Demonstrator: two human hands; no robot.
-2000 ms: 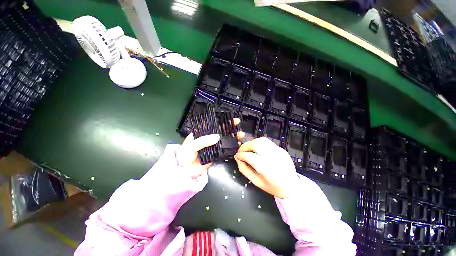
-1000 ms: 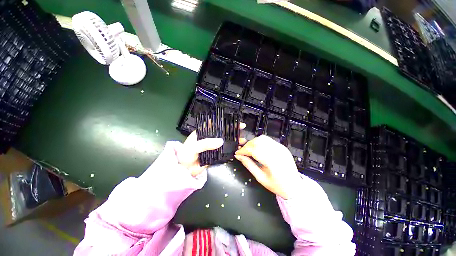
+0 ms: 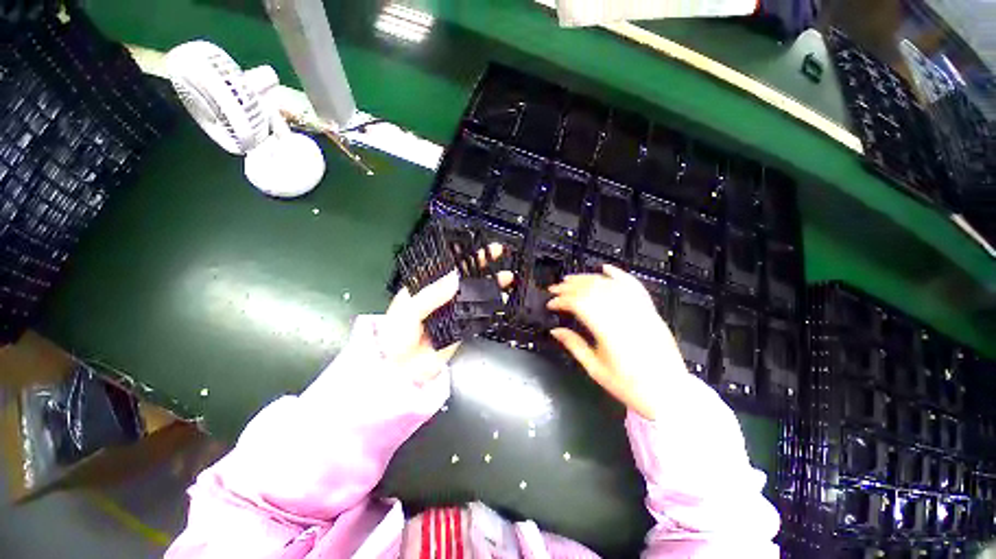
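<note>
My left hand (image 3: 421, 317) holds a fanned stack of thin black plastic frames (image 3: 435, 268) over the near left corner of the blister tray. The nearest frame shows a solid block at its lower end, and fingertips show through its opening. My right hand (image 3: 606, 328) is a little to the right, over the tray's near row, with thumb and fingers apart and nothing visible in it. The glossy black blister tray (image 3: 568, 137) lies in front of both hands, with frames in the pockets of its middle and near rows.
Stacked trays stand at the right (image 3: 890, 437) and far left (image 3: 66, 164). A white fan (image 3: 284, 164) stands beside a metal post (image 3: 313, 66). Small pale specks (image 3: 495, 435) lie on the green bench. A brown box with a dark bag (image 3: 76, 420) is at lower left.
My right hand has moved away from the stack, slightly right and up, and its fingers have parted. The stack in my left hand has tilted and fanned wider, turning the nearest frame's face into view.
</note>
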